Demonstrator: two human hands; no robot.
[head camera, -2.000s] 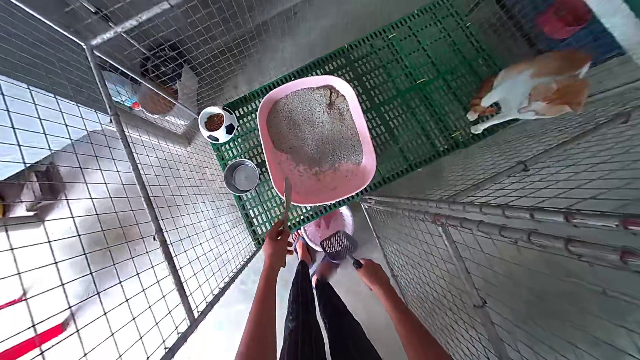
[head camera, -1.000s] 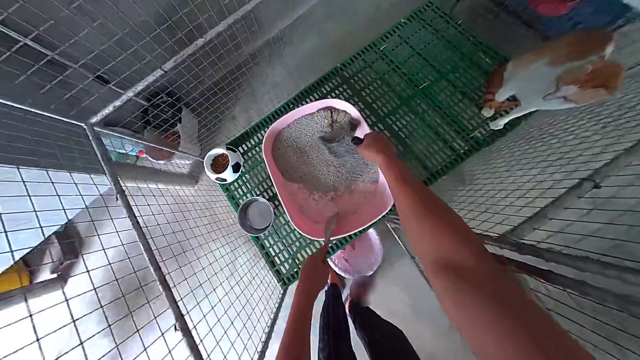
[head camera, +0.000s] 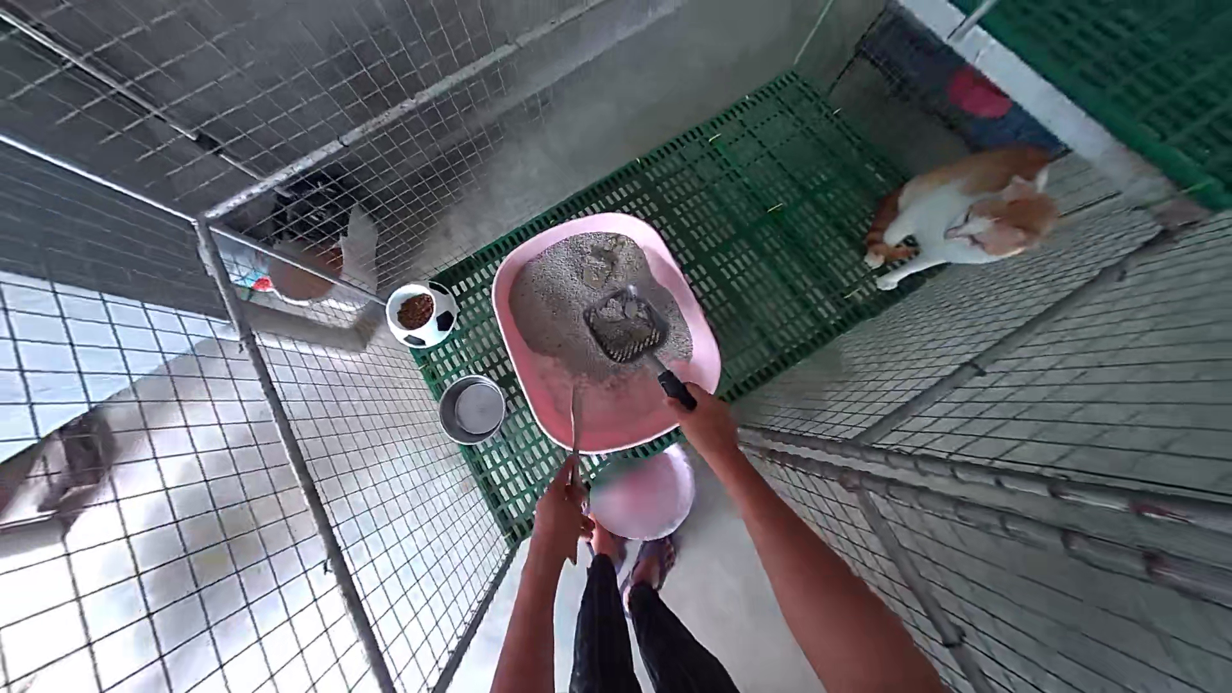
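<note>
A pink litter box (head camera: 608, 439) with grey cat litter (head camera: 563, 298) lies on green slatted plastic flooring. My right hand (head camera: 705, 421) grips the black handle of a slotted litter scoop (head camera: 624, 325), whose basket is over the litter with some litter in it. My left hand (head camera: 561, 512) holds a thin, flat tool (head camera: 576, 423), its upper end over the near part of the box. Its exact kind cannot be told. Below the box, by my feet, stands a round pink basin (head camera: 643, 493), partly blurred.
An orange and white cat (head camera: 962, 217) lies at the right end of the flooring. Left of the box are a metal bowl (head camera: 473, 410) and a football-patterned bowl (head camera: 422, 315) with kibble. Wire mesh panels (head camera: 318, 481) stand on both sides.
The scoop has moved from the far right part of the litter towards me, nearer the middle of the box. Two seconds ago it was over the basin. My left hand still holds its tool.
</note>
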